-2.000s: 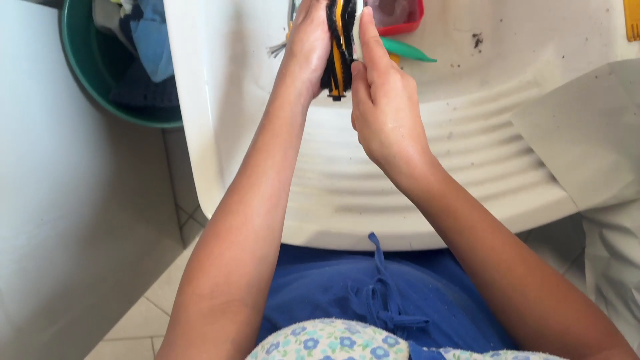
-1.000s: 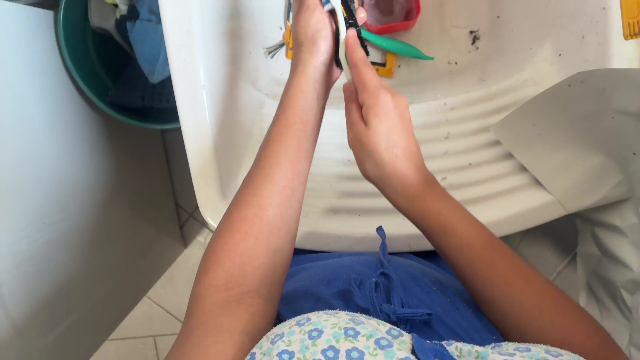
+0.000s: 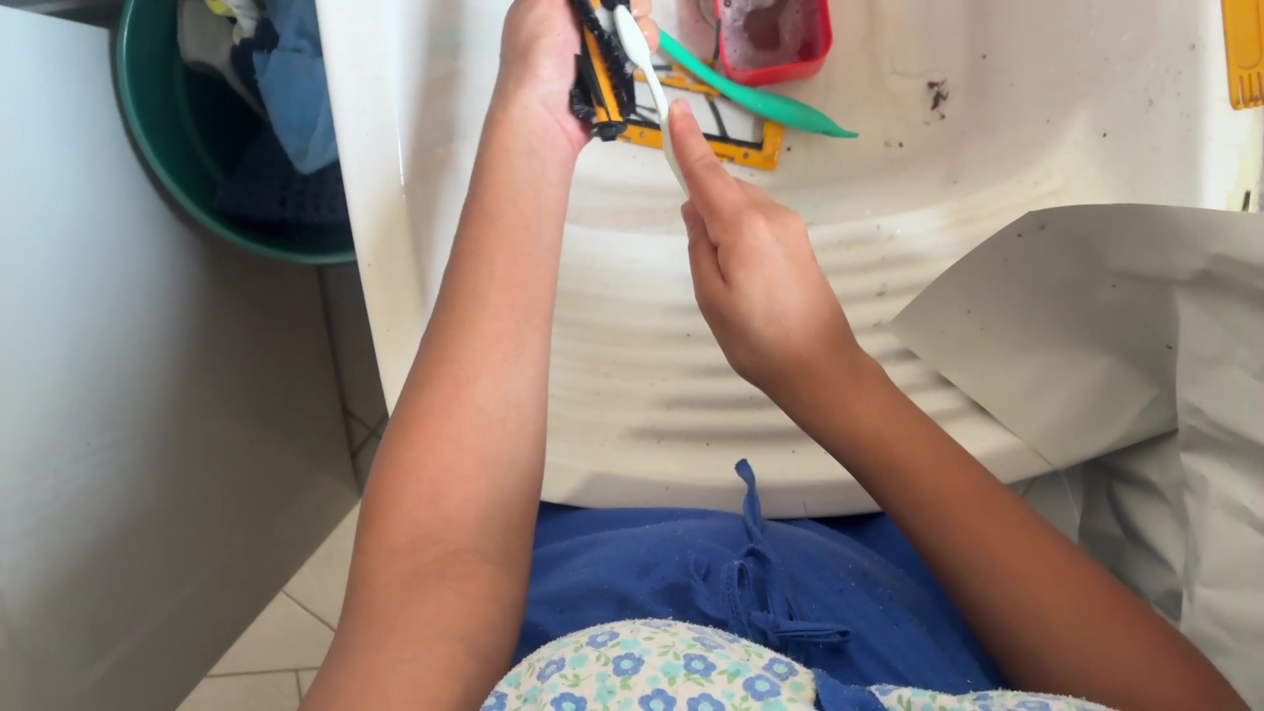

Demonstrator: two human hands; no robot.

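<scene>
At the top, my left hand grips a roller brush with black bristles and a yellow-orange core, probably a vacuum brush roll. My right hand holds a white toothbrush by its handle, the index finger stretched along it. The toothbrush's head lies against or just over the roller; its bristles are hidden. Behind both, a yellow-orange framed part rests in the white washtub. A green curved handle lies across that frame. The upper edge of the view cuts off part of my left hand.
A red container of cloudy liquid stands at the top of the tub. Another yellow plastic part is at upper right, and dark debris dots the basin. A grey sheet drapes over the right rim. Left stands a green basin holding clothes.
The roller, upright between my hands two seconds ago, now lies tilted in my left hand. The toothbrush shows more plainly, and more of the yellow-orange frame behind has come into sight.
</scene>
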